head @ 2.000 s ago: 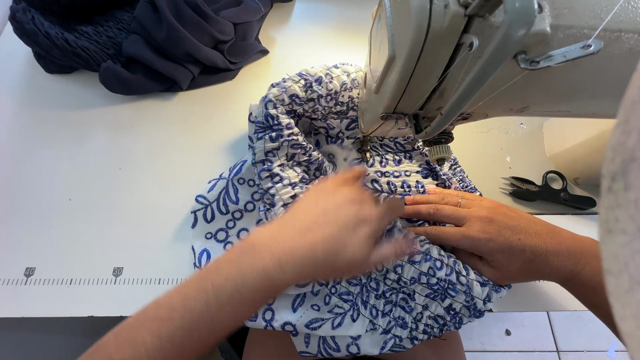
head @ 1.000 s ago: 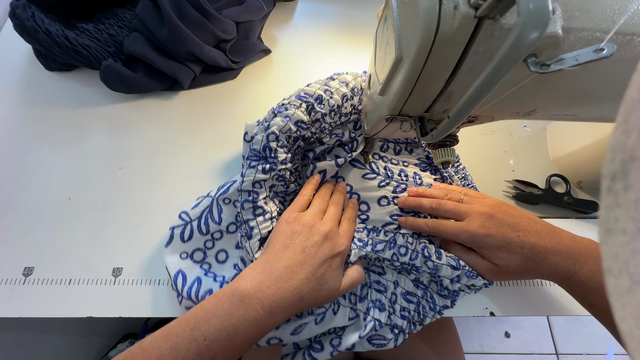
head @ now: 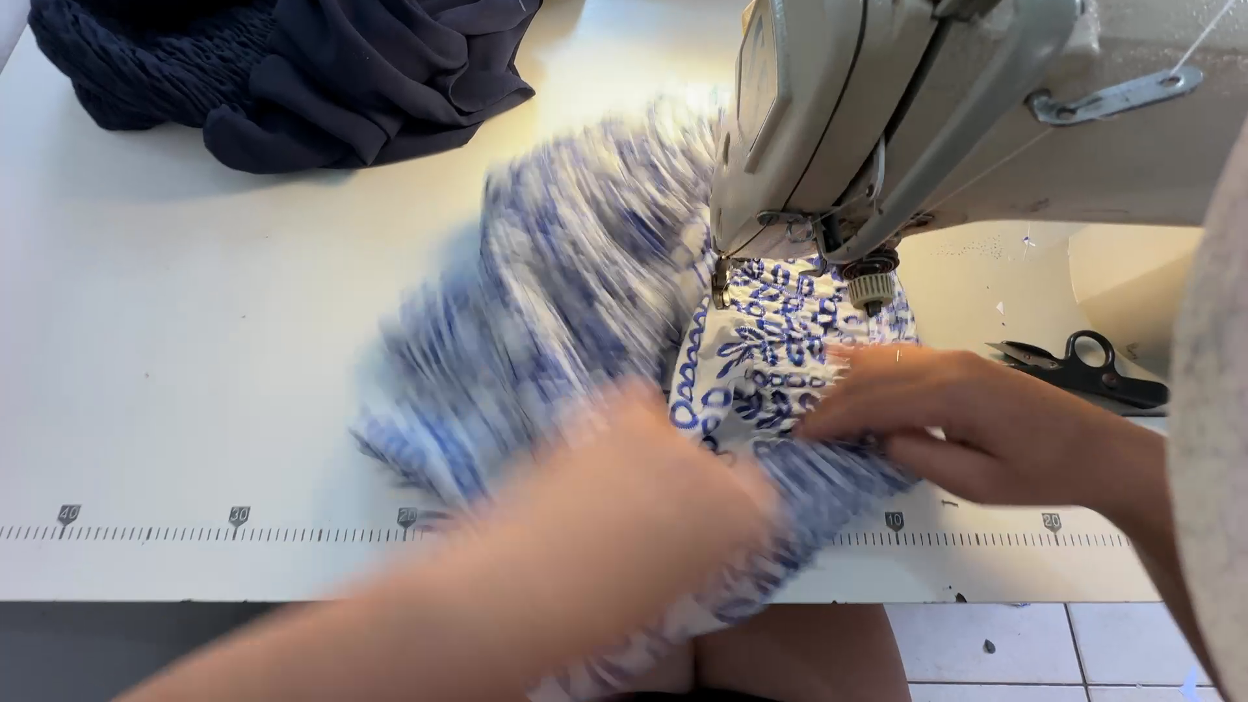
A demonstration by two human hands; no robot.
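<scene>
A blue-and-white patterned, gathered fabric (head: 780, 341) lies under the presser foot (head: 721, 283) of a sewing machine (head: 809, 127). Its left part is blurred by motion. My left hand (head: 653, 487) is a blur over the fabric, below and left of the foot; whether its fingers grip the cloth cannot be told. My right hand (head: 907, 419) rests on the fabric to the right of the foot, fingers pointing left, with a ring on one finger. The fabric's lower end hangs over the table's front edge, above the lap.
Dark navy fabric (head: 361, 78) lies bunched at the back left of the white table (head: 146, 341). Black-handled thread snips (head: 1082, 366) lie to the right, beyond my right hand. A measuring scale runs along the front edge. A pale rounded object stands behind the snips.
My left hand has moved down and to the right from where it lay on the fabric a second ago. The fabric left of the foot has shifted. My right hand stays in nearly the same place.
</scene>
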